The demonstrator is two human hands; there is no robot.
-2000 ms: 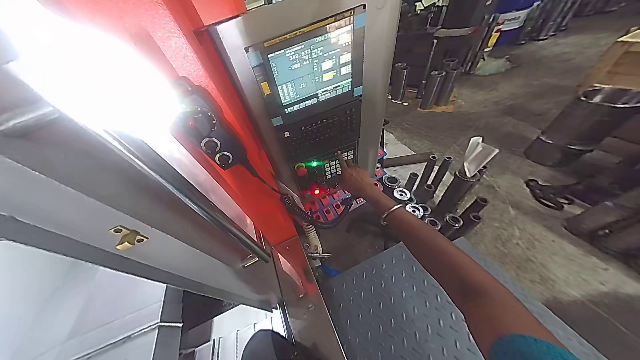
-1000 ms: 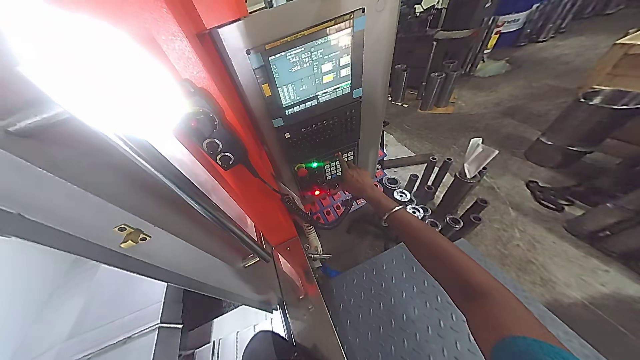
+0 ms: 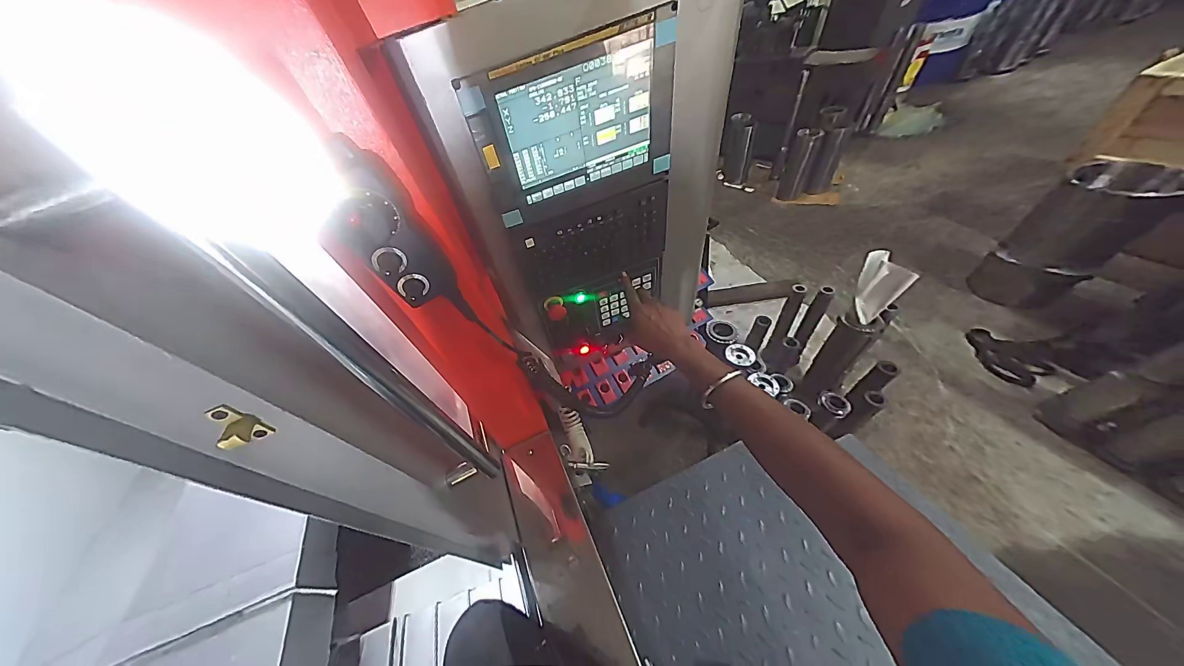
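My right hand [image 3: 659, 326] reaches to the button panel of a CNC machine's control console [image 3: 698, 185], its index finger extended at the upper part of the lit keypad [image 3: 614, 307]. Whether the fingertip presses a key cannot be told. A metal bangle is on the wrist. Above the keypad are a dark keyboard [image 3: 592, 227] and a lit screen [image 3: 578, 111] with figures. Left of the keypad sit a red emergency-stop knob [image 3: 556, 309] and a green light [image 3: 581, 298]; a red light [image 3: 584, 350] glows below. My left hand is out of view.
A black handwheel pendant [image 3: 388, 242] hangs on the red machine column [image 3: 481, 351], its cable running down. Below my forearm lies a tread-plate platform [image 3: 740, 564]. Metal tubes [image 3: 809, 314] and rings [image 3: 740, 355] stand beyond it. A large cylinder [image 3: 1054, 240] lies on the floor.
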